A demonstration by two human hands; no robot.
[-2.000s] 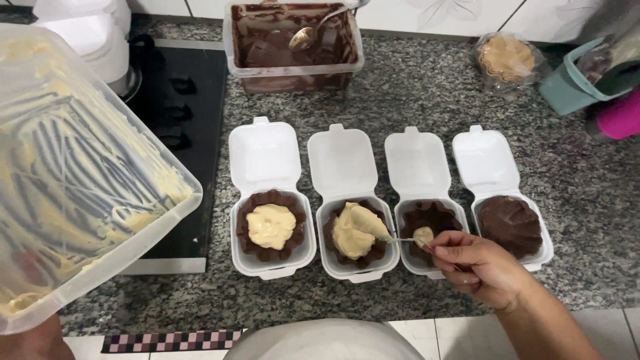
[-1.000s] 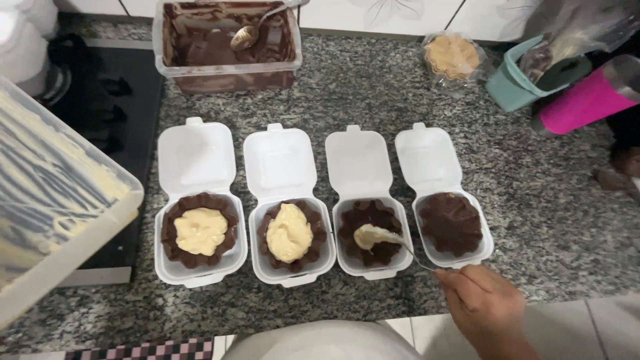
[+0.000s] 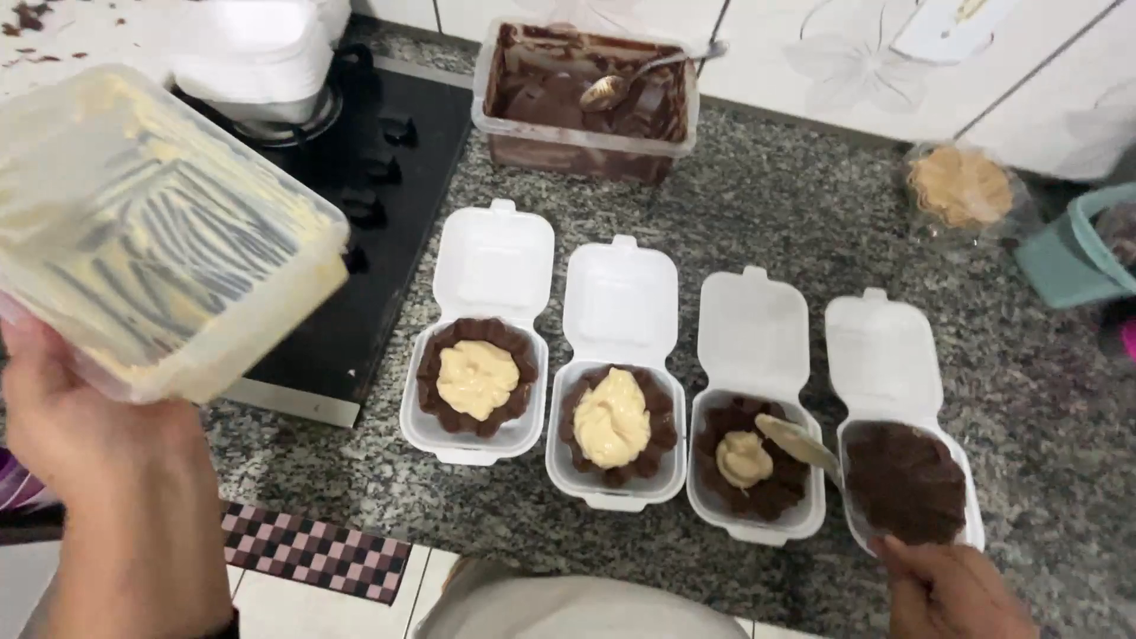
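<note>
My left hand (image 3: 80, 408) holds up a translucent plastic tub (image 3: 177, 231) smeared with pale cream. My right hand (image 3: 954, 581) grips a metal spoon (image 3: 799, 444) coated in cream, its bowl over the third foam box from the left. Several open white foam boxes stand in a row. In the first, a chocolate shell (image 3: 435, 390) holds cream (image 3: 479, 380). Cream (image 3: 612, 419) is heaped in the second shell (image 3: 661, 426). The third shell (image 3: 772, 497) has a small dollop (image 3: 744, 459). Smooth dark chocolate (image 3: 905, 484) shows in the last box.
Behind the boxes, a plastic container (image 3: 581, 138) of chocolate holds another spoon (image 3: 606, 92). A black cooktop (image 3: 390, 186) with stacked foam boxes (image 3: 257, 62) lies at left. Bagged wafer-like items (image 3: 960, 185) and a teal container (image 3: 1069, 253) stand on the granite counter at right.
The spoon has moved from the second box to the third, where a separate dollop of cream now lies. My left hand has come further into view with the tub.
</note>
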